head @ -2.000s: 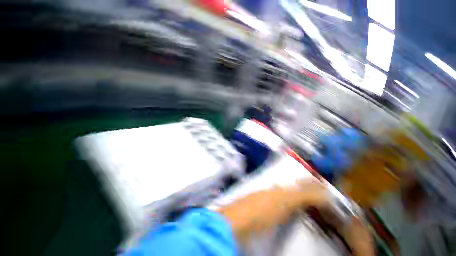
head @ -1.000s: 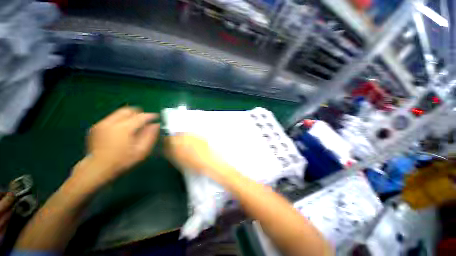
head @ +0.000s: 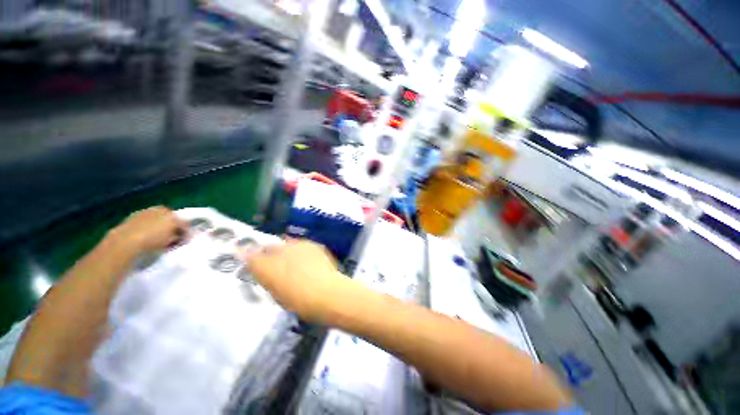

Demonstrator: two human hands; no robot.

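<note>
A white parts tray (head: 178, 324) lies in front of me. Grey ring-shaped parts (head: 224, 263) sit in rows at its far end. My left hand (head: 154, 231) is at the tray's far left corner, fingers curled down beside the rings. My right hand (head: 288, 271) is over the tray's right side, fingertips at the rings. Blur and the curled fingers hide whether either hand holds a part.
Green belt (head: 231, 190) runs behind the tray. A dark blue crate (head: 324, 231) with a white sheet on top stands beyond my right hand. A yellow-orange press head (head: 454, 190) and a dark fixture with reddish top (head: 507, 280) are right of it. A control panel shows red digits.
The view has swung right toward the press. My hands have moved from the tray's left edge to its far end, by the ring-shaped parts. The tray appears nearer.
</note>
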